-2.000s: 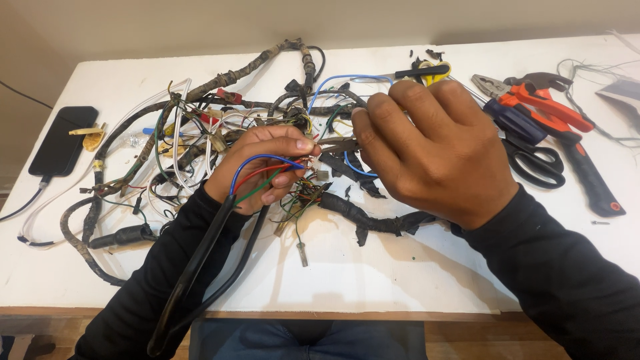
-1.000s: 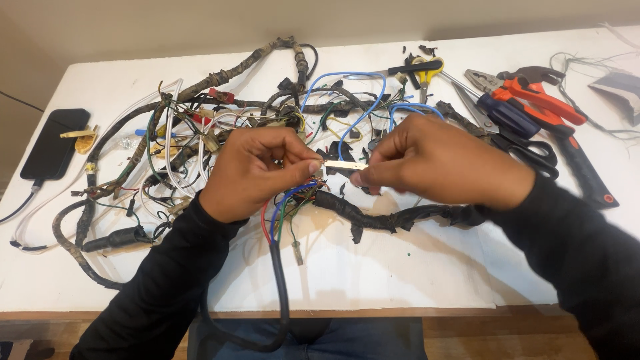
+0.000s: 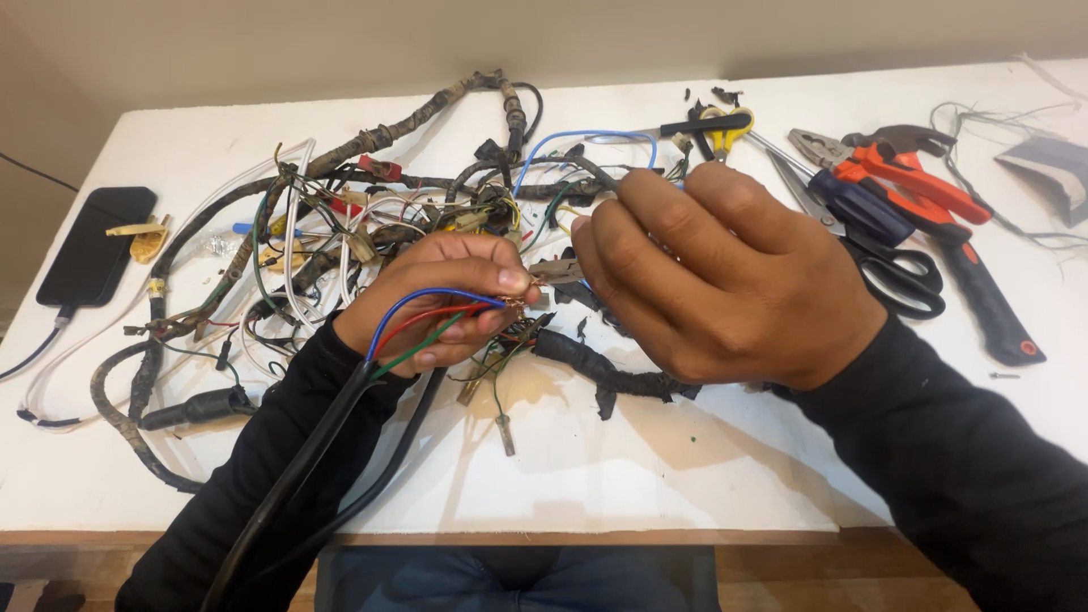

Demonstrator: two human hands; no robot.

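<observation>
My left hand (image 3: 459,293) pinches the bared copper ends (image 3: 517,303) of blue, red and green wires that come out of a thick black cable (image 3: 310,446). The cable runs down over my left forearm. Just to the right, my right hand (image 3: 722,276) is curled, its back to the camera, with the grey metal tip of a tool (image 3: 557,271) reaching from its fingers to the copper strands. The rest of that tool is hidden by the hand. Behind both hands lies an old taped wiring harness (image 3: 382,136) with loose connectors.
At right lie combination pliers (image 3: 901,174), a claw hammer (image 3: 990,302), a screwdriver (image 3: 858,204), black-handled scissors (image 3: 901,276) and a small screw (image 3: 1004,375). Yellow-handled scissors (image 3: 725,127) lie at the back. A phone (image 3: 98,246) on a cable is at far left.
The black cable's coloured wires, hanging below my hands a second ago, now lie across my left fingers. My right hand has turned so its back faces the camera, and a grey tool tip shows.
</observation>
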